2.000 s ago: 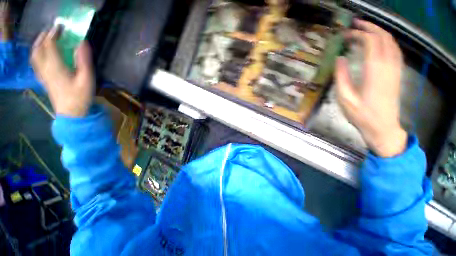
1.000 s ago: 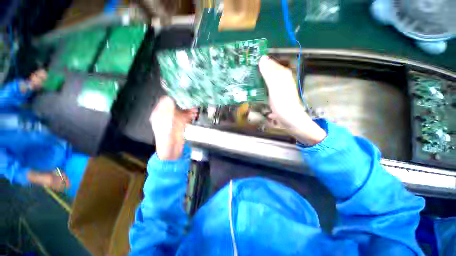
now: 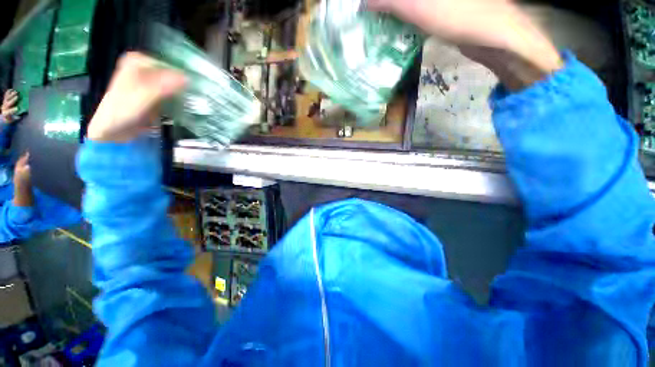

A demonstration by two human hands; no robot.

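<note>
My left hand [image 3: 133, 100] holds a blurred green circuit board [image 3: 208, 97] over the left end of the carrier. My right hand [image 3: 474, 29] holds a second blurred circuit board [image 3: 359, 61] above the carrier's right half; its fingers are partly cut off by the top edge. The carrier fixture [image 3: 287, 132] has an orange-brown face and lies on the conveyor behind the silver rail [image 3: 345, 163]. Parts of its openings show between the boards, with white and dark shapes in them. Motion blur hides the finger contact.
Green panels [image 3: 72, 43] lie on a black tray [image 3: 61, 154] at left, beside another person's hands [image 3: 21, 179]. A metal plate [image 3: 460, 100] lies right of the carrier, and populated boards [image 3: 643, 43] at far right. Pallets [image 3: 233, 223] sit below the rail.
One second ago both hands were at one board-like piece. Now my hands are apart, each with a separate board; the left moved left, the right moved up. The view has shifted.
</note>
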